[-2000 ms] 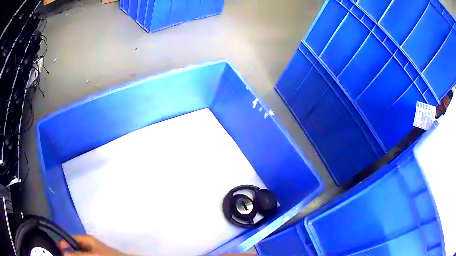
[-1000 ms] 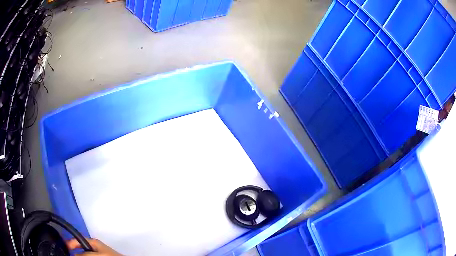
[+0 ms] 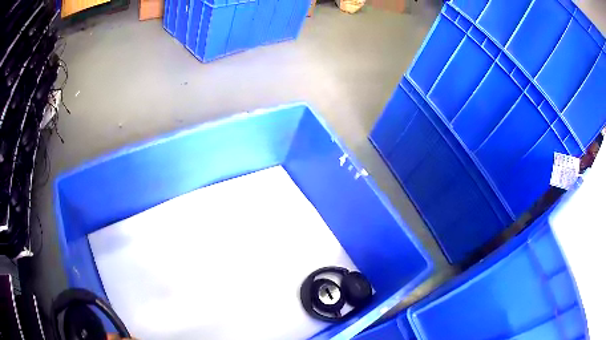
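A black over-ear headphone [image 3: 83, 322] is at the lower left corner, partly cut off by the bottom edge, outside or over the blue tote's near left corner. A sliver of a hand, by the earlier frames my right hand [image 3: 118, 337], touches its band at the bottom edge; its fingers are mostly out of the picture. My left hand is not visible. Another black headphone [image 3: 330, 294] lies on the white liner [image 3: 212, 259] in the near right corner of the open blue tote [image 3: 179, 156], one cup's pale centre facing up.
A dark rack with hanging black cables [image 3: 26, 119] stands along the left edge. Stacked blue totes [image 3: 478, 113], with a white label [image 3: 565, 170], rise at the right. Another blue tote [image 3: 498, 285] is at the lower right. A blue tote [image 3: 236, 26] stands on the floor behind.
The view has tilted up, so the totes sit lower and more background shows. The held headphone has shifted right in the picture, and the hand has nearly left the bottom edge.
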